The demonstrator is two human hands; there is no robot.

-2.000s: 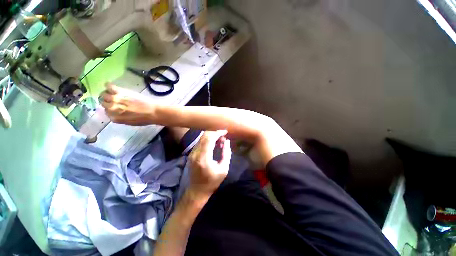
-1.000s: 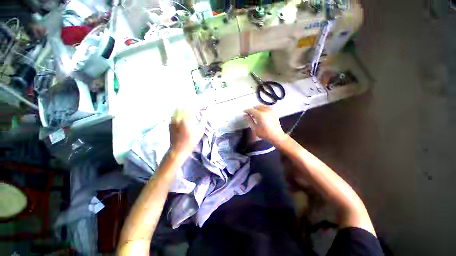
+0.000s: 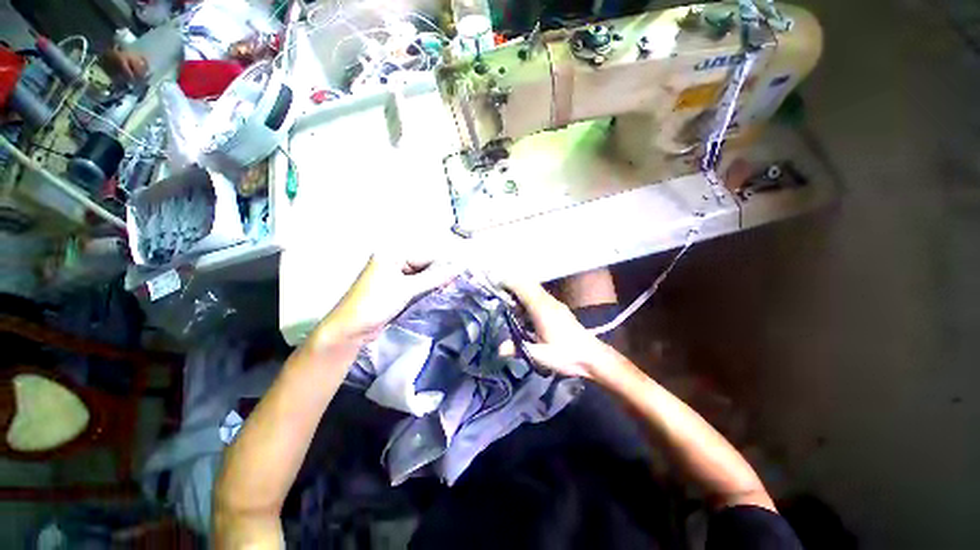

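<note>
The grey-lavender garment piece (image 3: 451, 376) lies bunched over the table's front edge and my lap. My left hand (image 3: 389, 290) is at the cloth's upper left edge, pinching it. My right hand (image 3: 550, 335) is at the cloth's upper right, closed around dark handles that look like the black scissors (image 3: 516, 329); the blades are hard to make out against the cloth. The cream sewing machine (image 3: 634, 86) stands behind, with its presser foot area (image 3: 491, 156) above the bed, away from both hands.
A white tray of small grey parts (image 3: 177, 220) stands at the left, beside a clear bag and pale roll (image 3: 253, 118). A narrow white strip (image 3: 652, 290) hangs from the table's right part. A chair (image 3: 48, 414) is at lower left.
The view has swung left. The black scissors are gone from the machine bed, and a dark item like them is now in my right hand. Both hands have come together at the cloth.
</note>
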